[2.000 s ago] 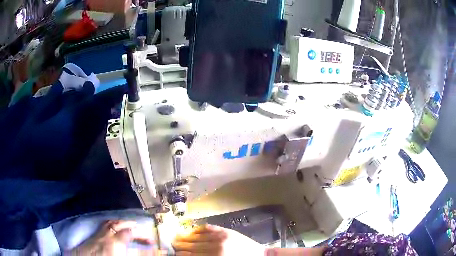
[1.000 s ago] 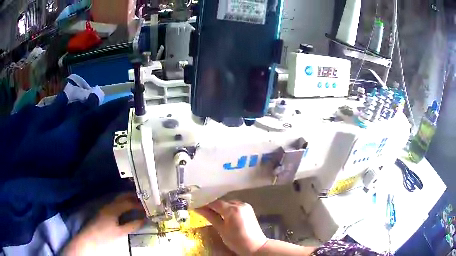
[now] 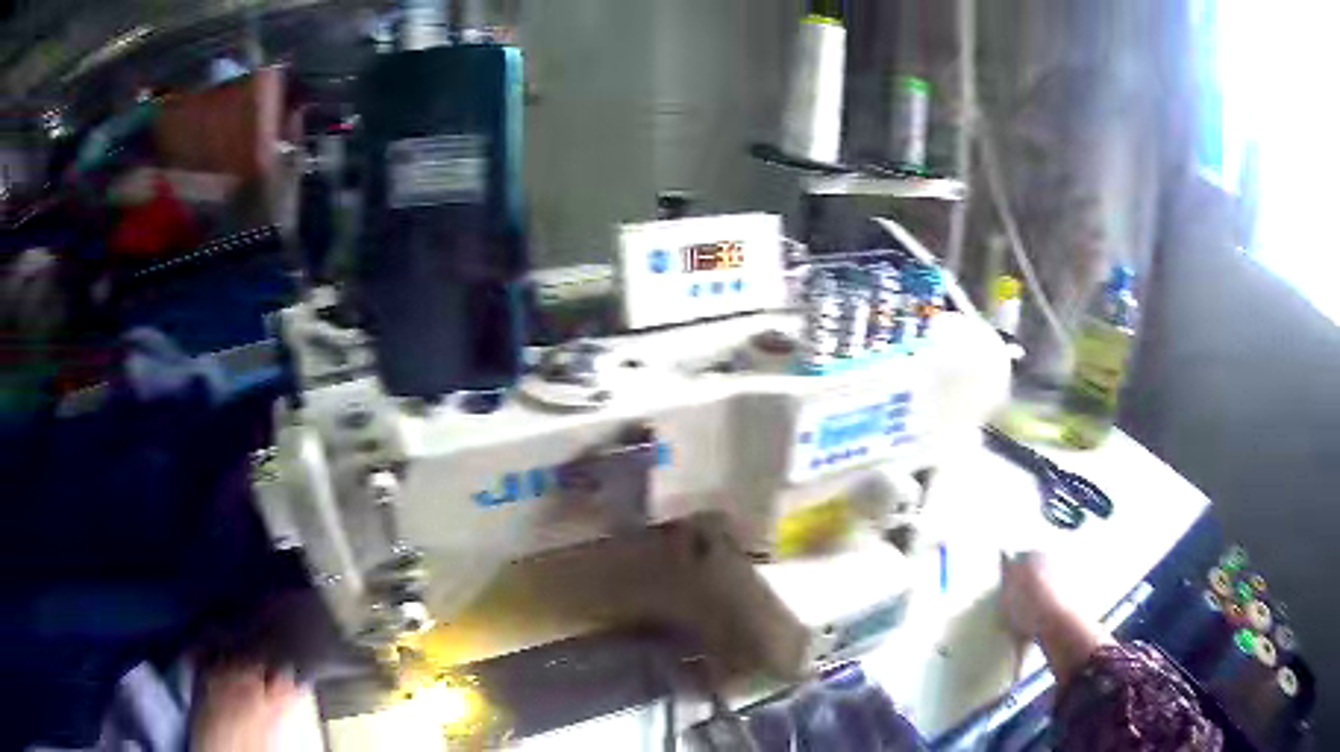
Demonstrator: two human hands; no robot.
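Observation:
The white sewing machine (image 3: 573, 485) stands across the middle, with yellow light at its needle area (image 3: 419, 691). Navy fabric (image 3: 103, 514) lies in a heap left of the needle, with a pale band (image 3: 144, 705) at the lower left. My left hand (image 3: 253, 711) is at the bottom left beside the fabric, cut off by the lower edge and blurred; its grip is unclear. My right hand (image 3: 1032, 595) is on the table's right part, below the black-handled shears (image 3: 1058, 492). It is blurred and overexposed, so whether it holds anything is unclear.
A phone in a holder (image 3: 441, 221) and a white control box (image 3: 703, 269) with red digits are above the machine. Thread cones (image 3: 813, 91) stand behind. A bottle of yellow liquid (image 3: 1098, 367) is at the right rear. Coloured spools (image 3: 1254, 644) are at lower right. A window is at upper right.
The view has swung right. My right hand has moved from the needle area to the table's right side. My left hand has moved back from beside the needle towards the bottom edge.

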